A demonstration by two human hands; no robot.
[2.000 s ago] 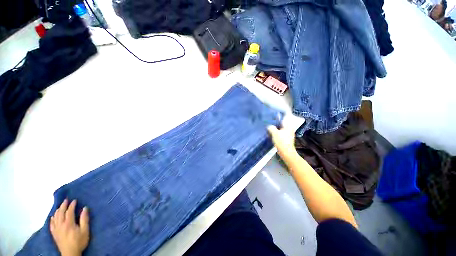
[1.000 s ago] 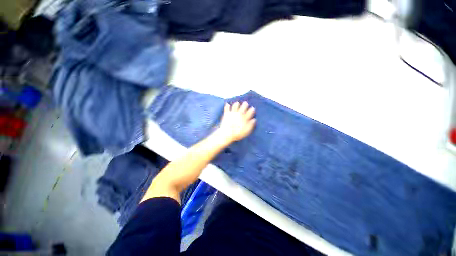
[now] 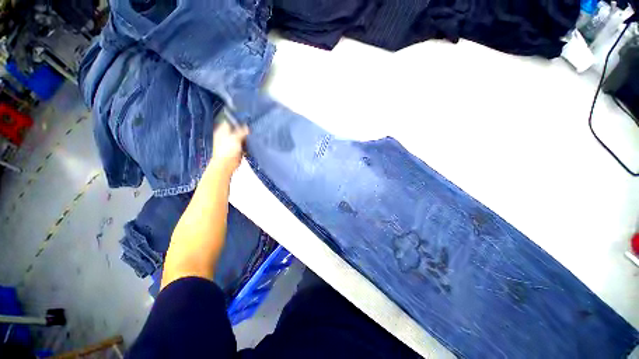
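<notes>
Blue denim jeans [image 3: 420, 231] with dark printed motifs lie lengthwise across the table, from the waist end at the left to the lower right picture edge. My left hand [image 3: 230, 142] is closed on the waist end of these jeans at the table's front edge; its fingertips are slightly blurred. The waist end meets a heap of other blue jeans [image 3: 157, 91] at the left. My right hand is out of the picture.
Dark garments [image 3: 406, 21] lie along the far edge of the white table [image 3: 490, 119]. A thin cable [image 3: 595, 133] and part of a red cone [image 3: 635, 243] are at the right. Below the table edge are folded jeans [image 3: 238, 252] and a blue crate [image 3: 260, 284].
The view has swung left from the hem end to the waist end. My left hand has gone from lying flat on the jeans to gripping their waist end. My right hand has left the picture.
</notes>
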